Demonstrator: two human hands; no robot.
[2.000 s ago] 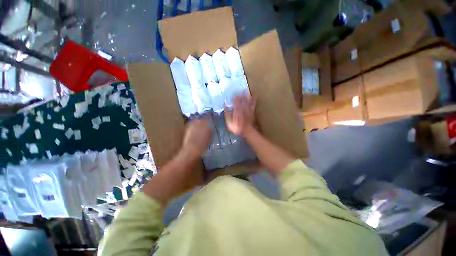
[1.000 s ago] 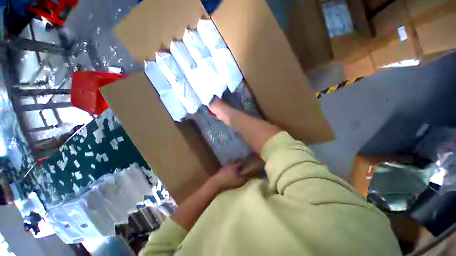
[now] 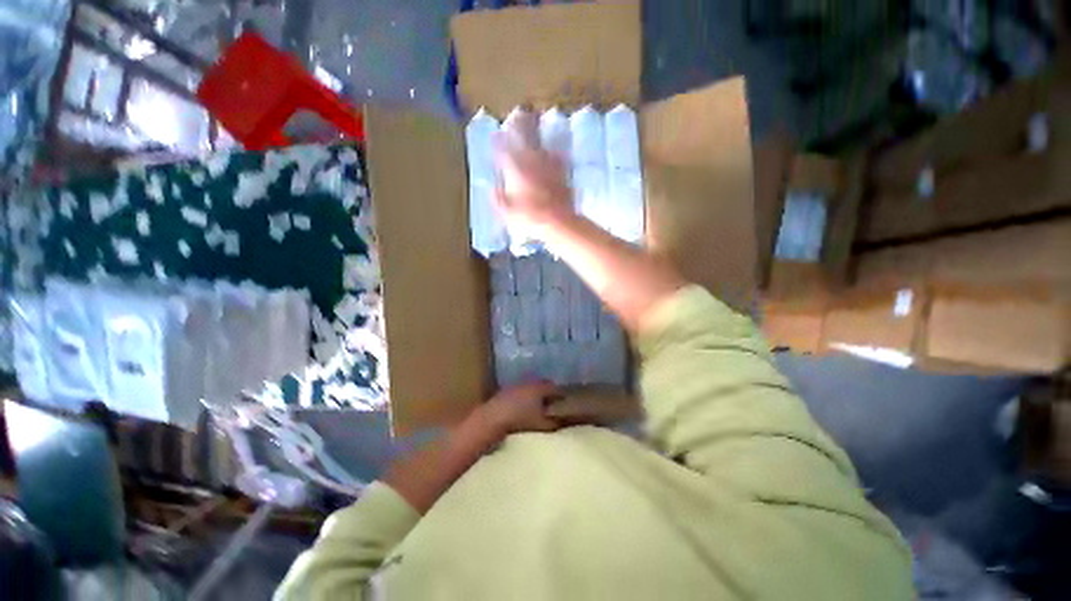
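Note:
An open brown shipping carton stands in front of me with its flaps raised. White packed pouches stand on edge in a row in its far half. Lower grey-looking packed items fill the near part. My right hand is blurred and lies over the pouches at the left of the row; its fingertips are unclear, and whether it grips one cannot be told. My left hand rests at the carton's near edge, its fingers partly hidden, beside the near flap.
On the left, a green bench bears white scraps and a fanned row of white pouches. A red stool stands beyond it. White strips hang below the bench edge. Closed cartons stand on the right.
The view has turned, and the carton appears more upright. My right hand has moved from the near end of the pouches to their far left part. My left hand stays at the near edge.

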